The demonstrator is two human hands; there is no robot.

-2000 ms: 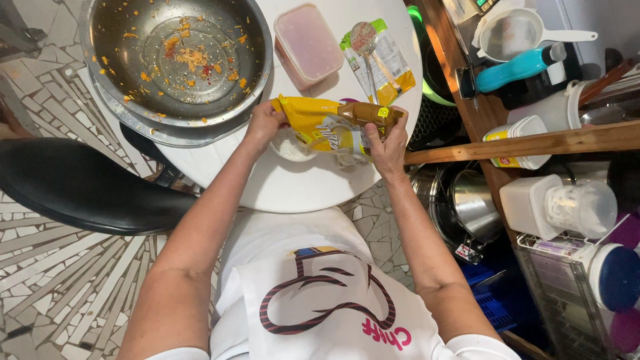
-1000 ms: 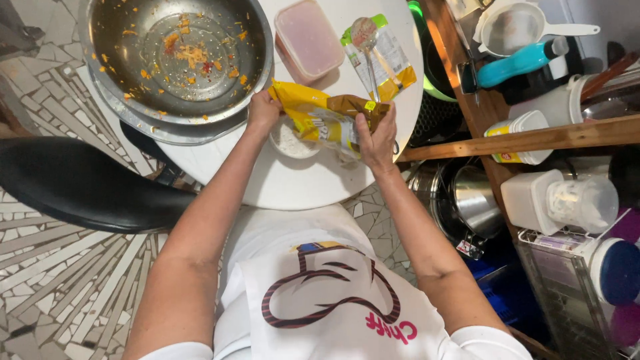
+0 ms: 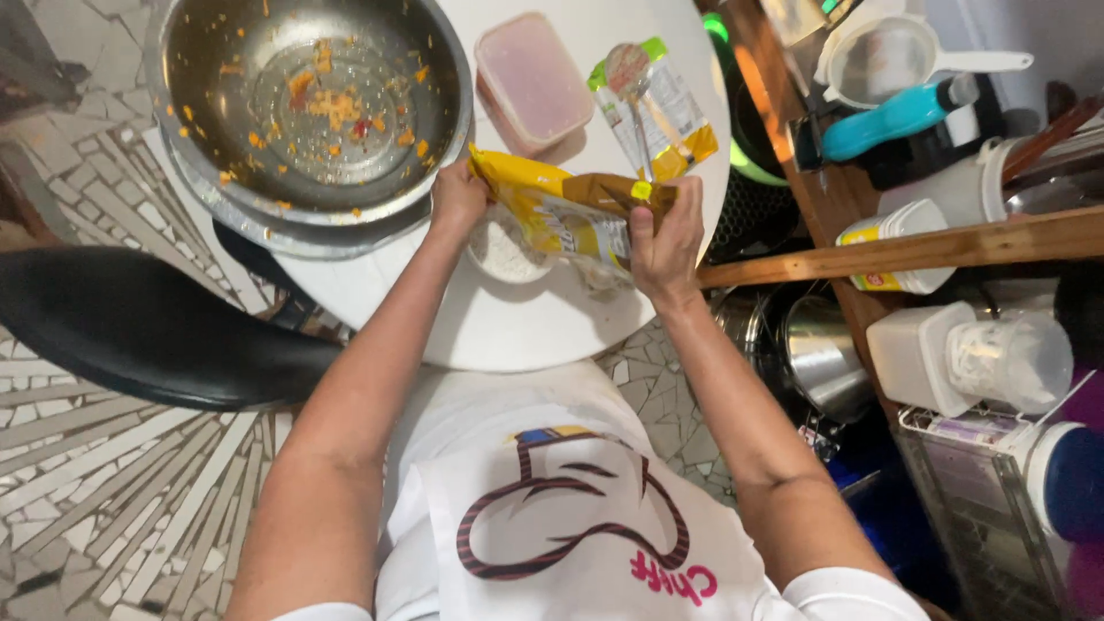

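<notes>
Both my hands hold a yellow and brown plastic food bag [image 3: 561,203] over the table. My left hand [image 3: 459,200] pinches the bag's yellow corner, and my right hand [image 3: 671,237] grips its brown end. Under the bag's left part sits a small white bowl [image 3: 509,252] with pale powder in it, partly hidden. A large steel bowl [image 3: 315,203] with orange shreds and red bits stands left of my left hand. Beyond the bag lie a lidded plastic container [image 3: 535,82] and a green and yellow packet [image 3: 681,121], with a metal spoon [image 3: 640,121] on the packet.
The round white table [image 3: 500,341] is in front of me. A black chair [image 3: 155,328] stands at the left. On the right, a wooden shelf [image 3: 940,250] holds a strainer [image 3: 880,60], a turquoise bottle [image 3: 897,116] and plastic tubs; steel pots [image 3: 824,354] are below.
The bag has shifted and tilted a little in my hands, and its brown end has changed shape. Both hands have kept hold of it.
</notes>
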